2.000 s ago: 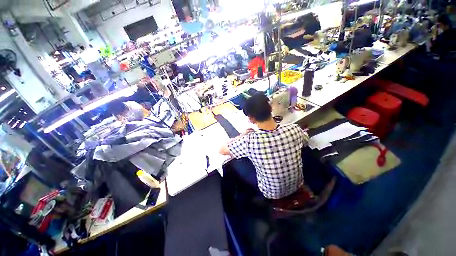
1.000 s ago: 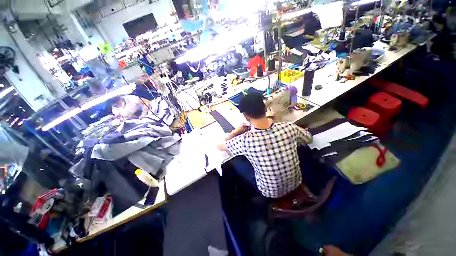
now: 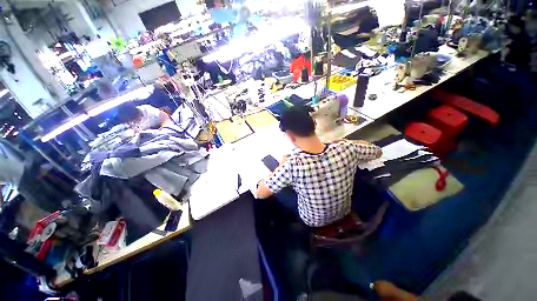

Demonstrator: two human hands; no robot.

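Note:
No hand of mine shows clearly. A blurred orange-brown shape [image 3: 393,291] is cut off by the bottom edge; I cannot tell whether it is my hand. Nearest in front, a seated person in a checked shirt [image 3: 322,185] faces the white table [image 3: 221,191], back to me. The person's right arm reaches over the side stack of dark and white cut pieces [image 3: 406,157]; the left arm bends at the table edge. A small dark rectangle [image 3: 269,162] lies beside the left arm. Long dark fabric [image 3: 224,253] lies below the table edge.
Grey garments [image 3: 138,164] are heaped at left, near a yellow-capped bottle [image 3: 167,200]. Two tan boards [image 3: 234,130] lie behind the work. A sewing machine [image 3: 327,111] stands at the person's right. Red stools [image 3: 448,119] stand at right. Another person [image 3: 147,116] is behind the heap.
The dark panel beside the tan boards is gone from there, and the small dark rectangle now shows. The person's right arm has stretched out to the right; the left arm has drawn back. The view has shifted slightly.

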